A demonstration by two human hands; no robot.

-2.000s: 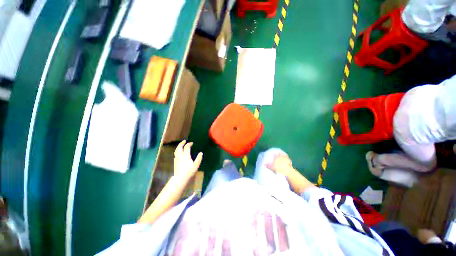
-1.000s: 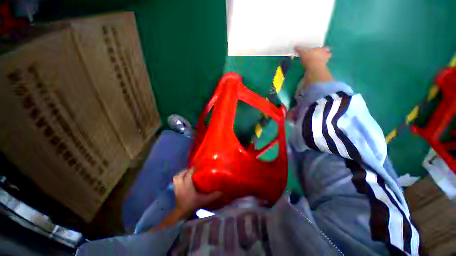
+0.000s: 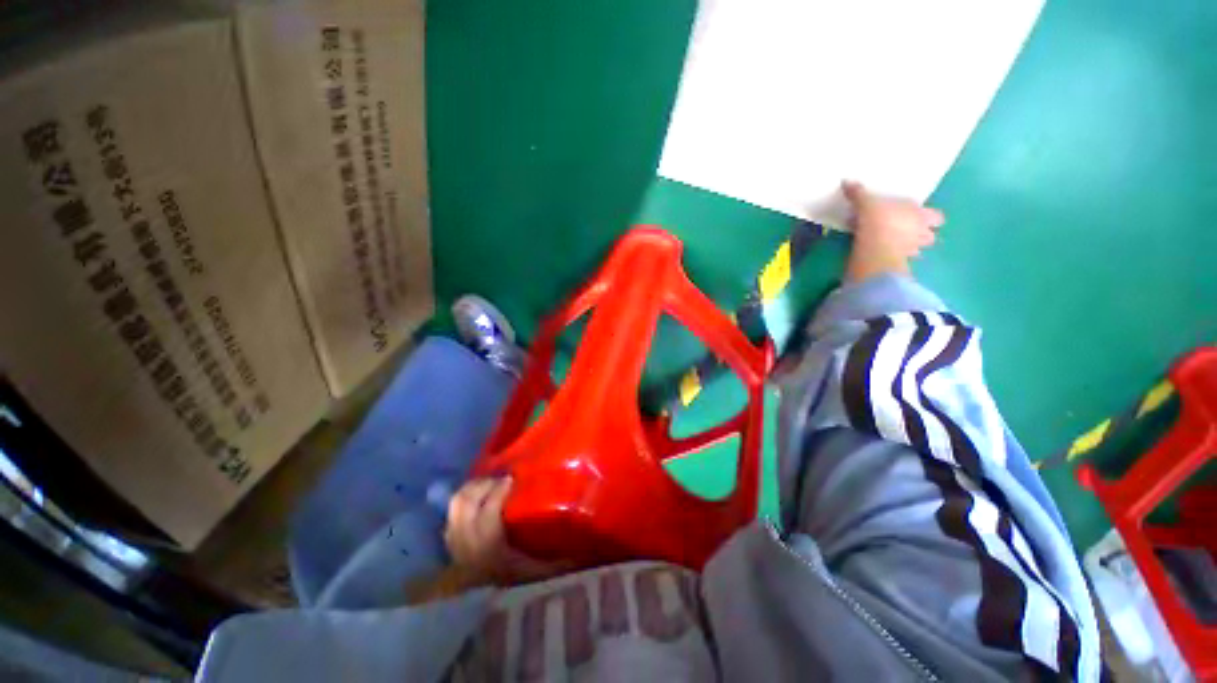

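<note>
A red plastic stool (image 3: 587, 440) is tilted in front of my body, its legs pointing forward. My left hand (image 3: 481, 524) grips the edge of its seat; part of the hand is hidden by the stool and my clothing. A white sheet (image 3: 854, 100) lies at the top of the view over the green floor. My right hand (image 3: 892, 227) holds the near edge of the sheet, with the thumb on top and the other fingers partly out of sight.
Large brown cartons (image 3: 147, 280) with dark printing stand at the left. Yellow-black floor tape (image 3: 777, 271) runs under the stool and sheet. Another red stool (image 3: 1158, 467) stands at the right edge, with white material beside it. My shoe (image 3: 486, 330) is by the cartons.
The stool was upright on the floor two seconds ago and is now tilted in my left hand. My right hand has reached forward to the sheet. Since one second ago, the sheet appears turned and further right.
</note>
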